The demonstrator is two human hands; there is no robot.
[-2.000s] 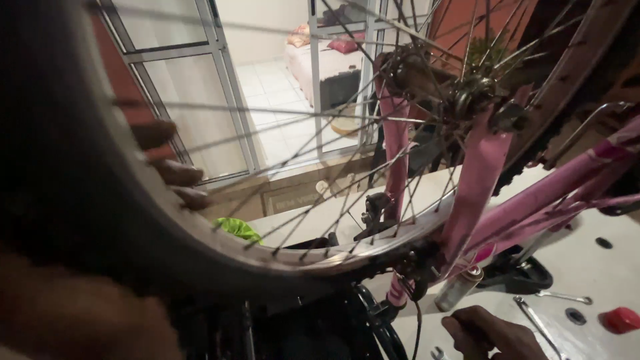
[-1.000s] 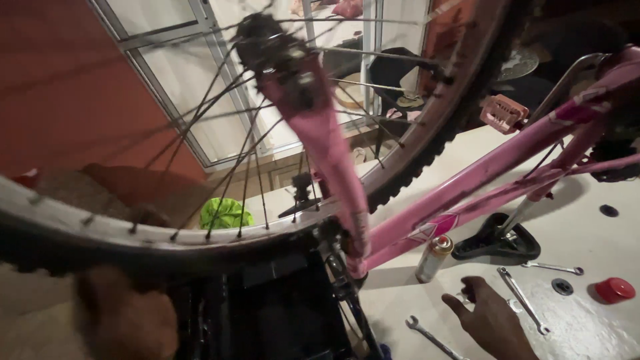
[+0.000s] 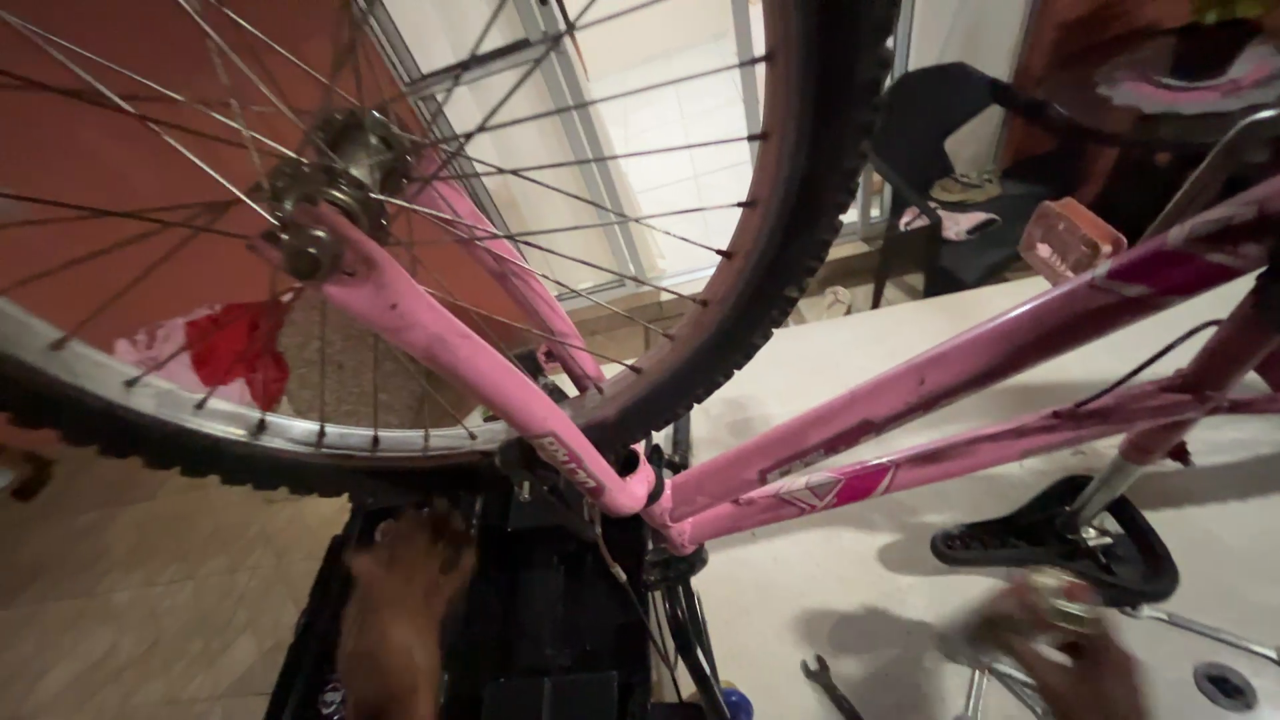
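Observation:
A pink bicycle frame (image 3: 870, 400) is upside down on a white table, its black saddle (image 3: 1060, 545) on the tabletop. Its spoked wheel (image 3: 640, 390) sits between the pink fork legs (image 3: 450, 345), left of the frame. My left hand (image 3: 410, 570), blurred, is over a black toolbox or case (image 3: 560, 600) below the tire; whether it holds anything cannot be made out. At lower right, my right hand (image 3: 1070, 640) grips a small metallic can (image 3: 1060, 600), tilted and blurred, just in front of the saddle.
An open-end wrench (image 3: 830, 685) and more wrenches (image 3: 1210, 635) lie on the table, with a dark round part (image 3: 1225, 686) at right. A pink pedal (image 3: 1072, 240) juts from the bicycle. Behind stands a dark chair (image 3: 940, 200) with items on it; red cloth (image 3: 240, 350) shows through the spokes.
The can stood on the table a second ago and is now in my right hand. My left hand has moved from beside the tire to over the black case. The view has shifted.

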